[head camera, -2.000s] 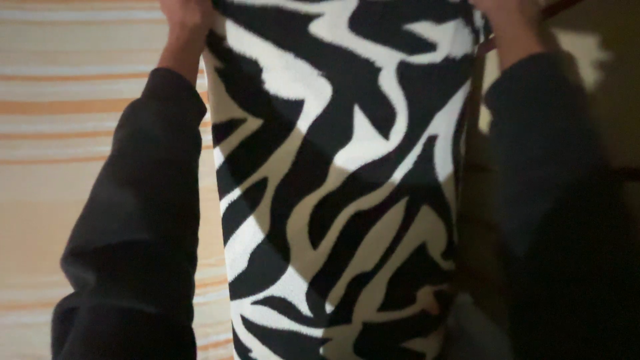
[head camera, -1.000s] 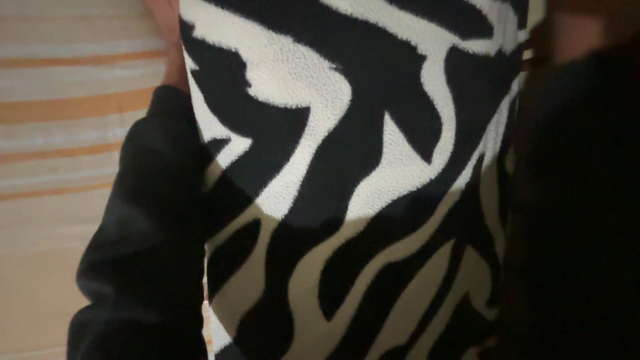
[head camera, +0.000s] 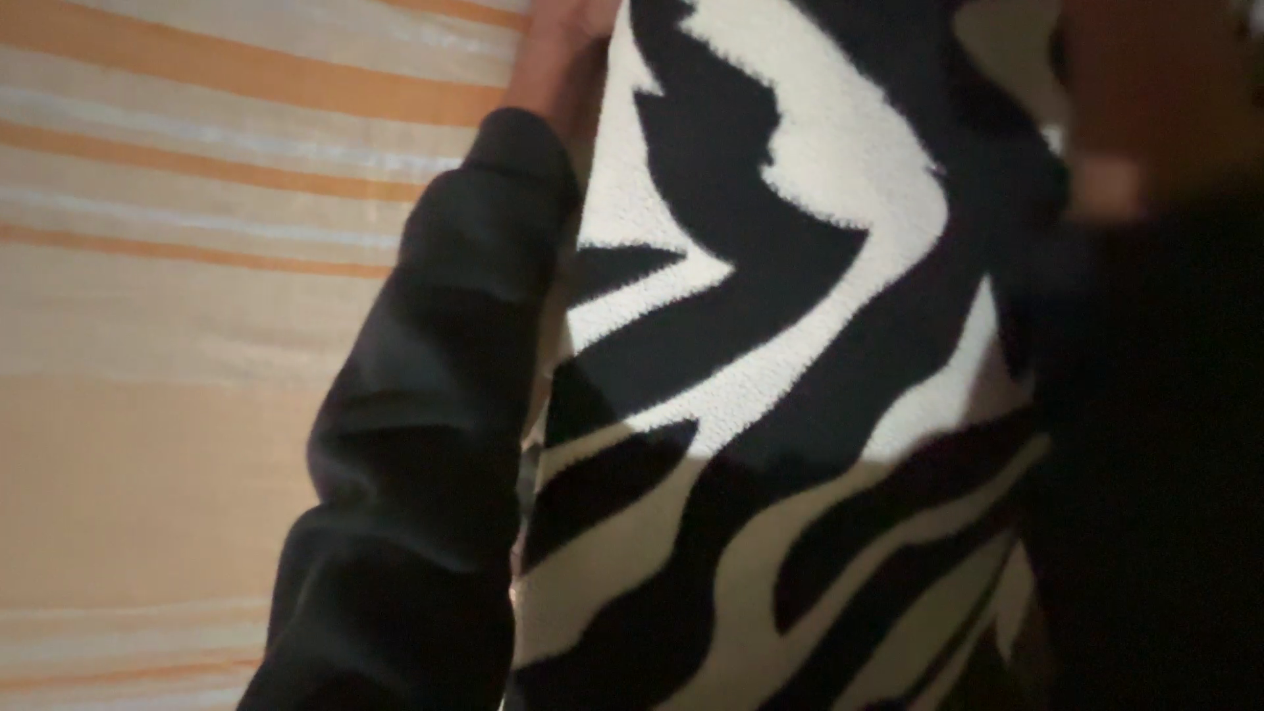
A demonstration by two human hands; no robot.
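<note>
A black and white zebra-patterned fleecy cloth (head camera: 790, 346) hangs or stretches down the middle of the head view, its upper part lit and its lower part in shadow. At its upper left edge is my left hand (head camera: 563, 59), cut off by the frame's top, so its fingers are hidden. Near the upper right edge of the cloth my right hand (head camera: 1116, 109) shows only as a dark, blurred patch; its fingers cannot be made out. Dark sleeves cover both forearms.
A cream sheet with orange and white stripes (head camera: 197, 326) lies behind and to the left of my left sleeve. Deep shadow covers the right side, where little can be told apart.
The patterned cloth fills more of the view than two seconds ago. My right arm now lies across the cloth's right edge, where earlier it was farther to the side.
</note>
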